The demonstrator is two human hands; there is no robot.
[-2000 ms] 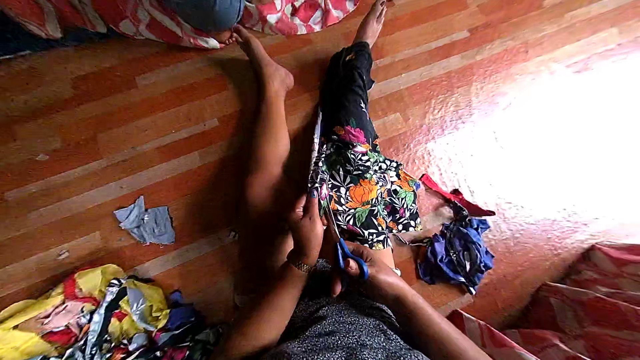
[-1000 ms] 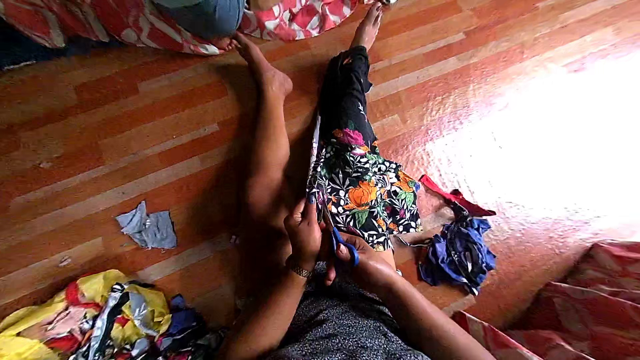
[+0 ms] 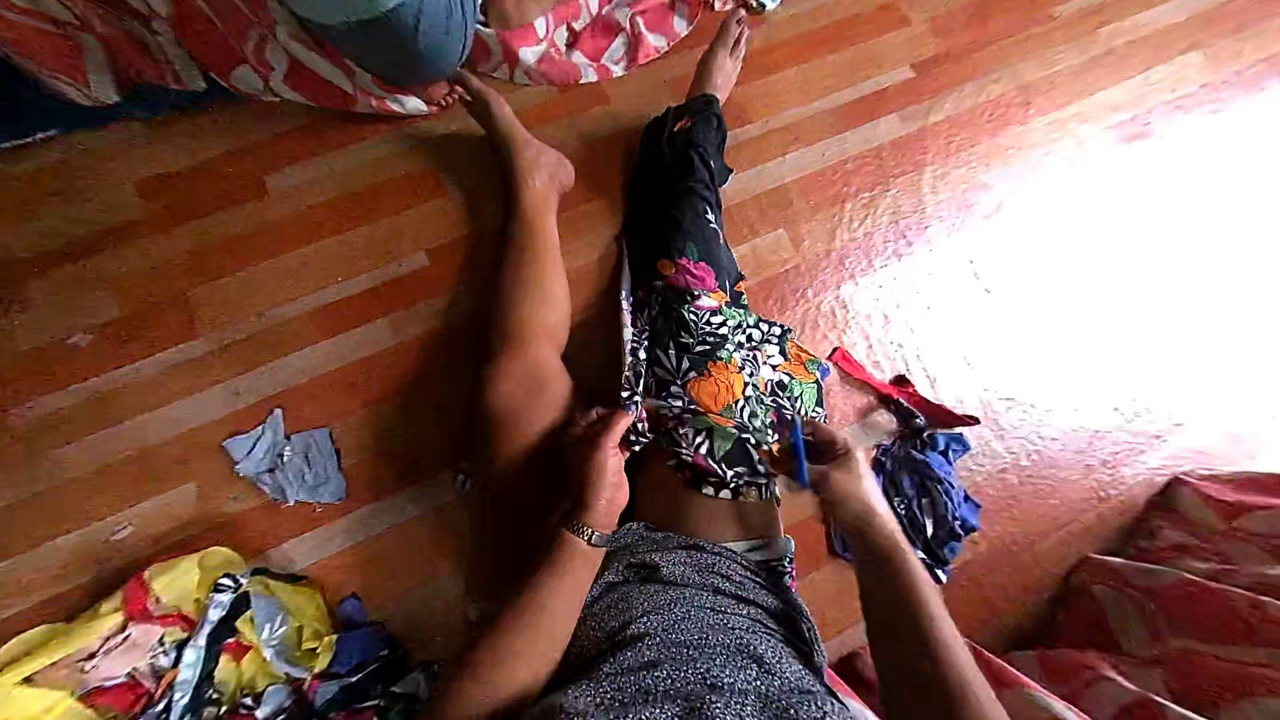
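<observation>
Black floral-print fabric [image 3: 715, 390] lies over one of my outstretched legs, its lower edge above the knee. My left hand [image 3: 603, 470], with a metal-banded watch [image 3: 587, 533] at the wrist, pinches the fabric's left edge. On the other side, my right hand [image 3: 840, 475] holds blue-handled scissors [image 3: 800, 452] at the fabric's lower right part; their blades are hidden or too blurred to make out. My other leg [image 3: 530, 330] is bare and stretched out on the wooden-patterned floor.
Grey fabric scraps [image 3: 290, 462] lie at left, above a heap of yellow and mixed cloth [image 3: 270, 620]. A red strip [image 3: 900, 388] and crumpled blue cloth [image 3: 930, 500] lie at right. Red-and-white patterned cloth [image 3: 1150, 600] fills the lower right. Another person's clothed knee [image 3: 400, 35] shows at top.
My right hand has moved right, away from my left hand, with the scissors. Before, both hands were close together at the fabric's lower left edge.
</observation>
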